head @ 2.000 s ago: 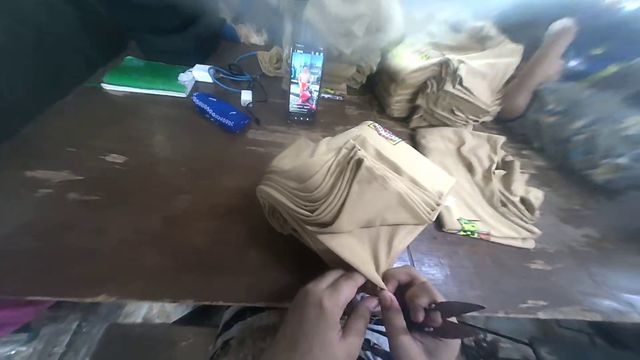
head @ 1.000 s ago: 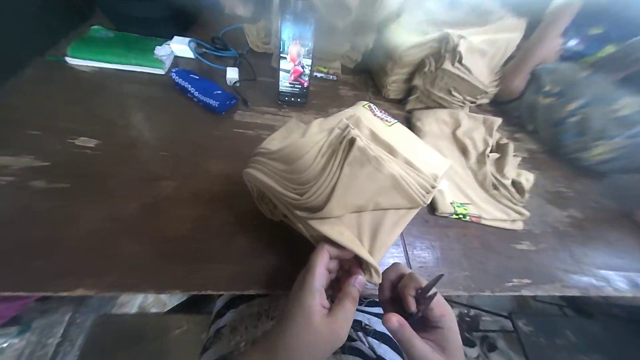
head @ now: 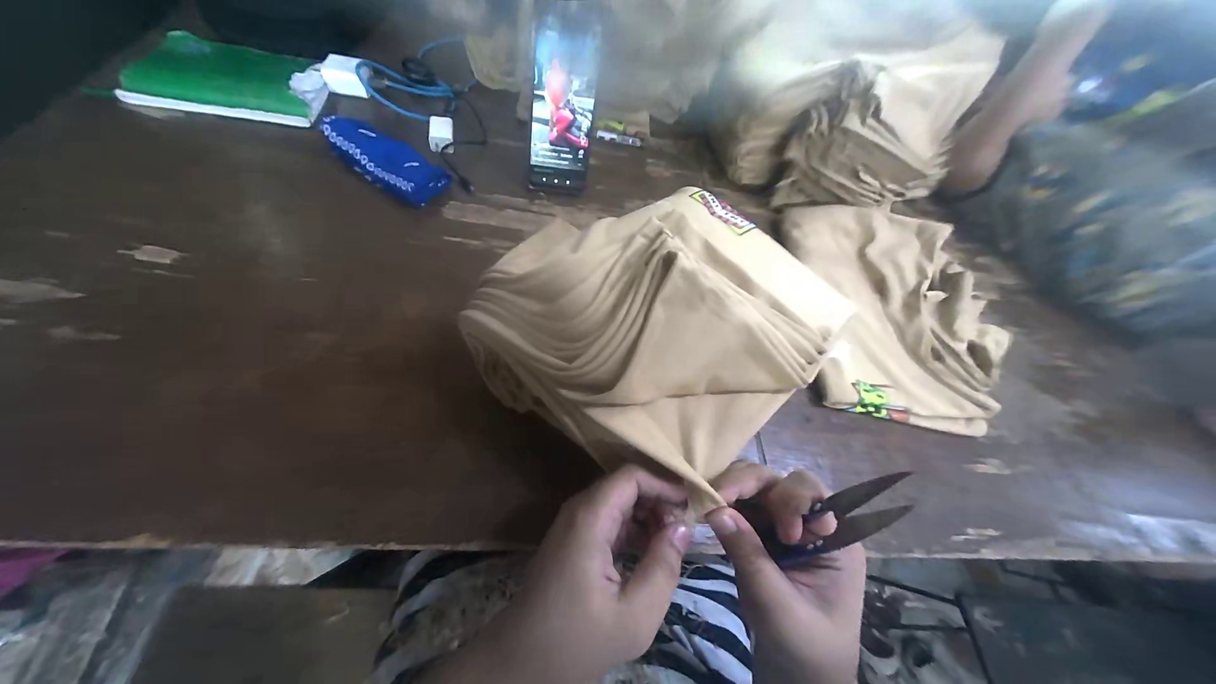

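A folded stack of tan fabric pieces [head: 646,332] lies at the middle of the wooden table, with a small printed patch on its upper side. Its near corner hangs toward the table's front edge, where my left hand [head: 617,560] pinches it between thumb and fingers. My right hand [head: 788,560] touches the same corner with its thumb and index finger. Dark-bladed scissors [head: 860,513] are held in the palm of that hand, their blades spread and pointing right. Another tan fabric piece [head: 898,323] with a green print lies right of the stack.
At the back stand a lit phone [head: 562,104], a blue pouch [head: 385,163], a green item [head: 218,81] and a white charger [head: 344,76] with cables. More tan fabric [head: 855,123] is piled at the back right, beside another person's arm [head: 1021,104]. The wooden table [head: 237,380] has worn patches.
The scissors' blades look nearly together one second ago and are spread apart now. My right hand has moved in against the fabric corner, from slightly right of it.
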